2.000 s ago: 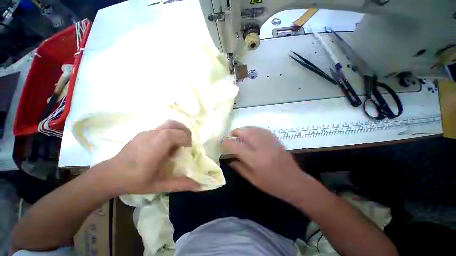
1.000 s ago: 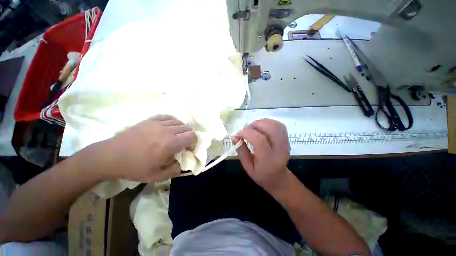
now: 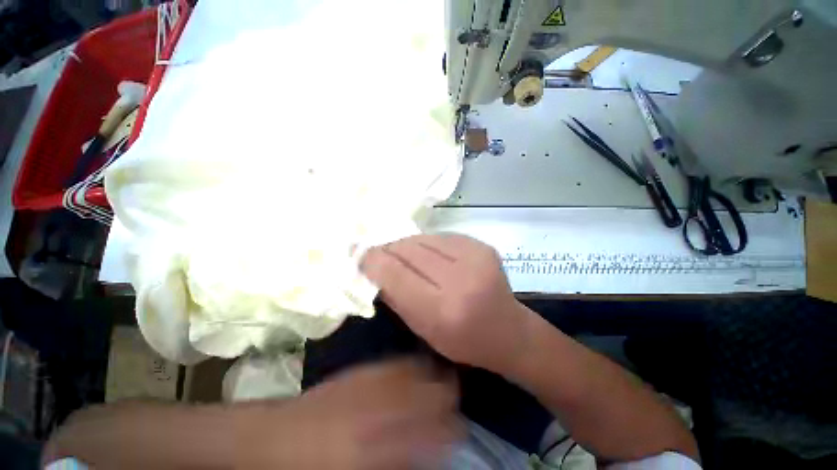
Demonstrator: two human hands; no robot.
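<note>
A large cream garment piece (image 3: 275,174) lies on the sewing table, its left and near edges bunched and hanging over the front edge. Its right edge reaches the presser foot (image 3: 461,119) of the off-white sewing machine (image 3: 642,27). My right hand (image 3: 450,294) is on the near right edge of the cloth, with its fingertips at the fabric, holding it. My left hand (image 3: 385,413) is blurred, low over my lap and off the cloth; its fingers cannot be made out.
Tweezers (image 3: 606,150), a marking pen (image 3: 650,119), small snips (image 3: 659,191) and black-handled scissors (image 3: 712,216) lie right of the needle. A printed scale (image 3: 624,264) runs along the front edge. A red basket (image 3: 83,110) stands at the left, a cardboard box (image 3: 138,365) below.
My left hand has let go of the cloth and moved down over my lap. My right hand has moved left onto the cloth edge. The narrow strip between the hands is no longer visible.
</note>
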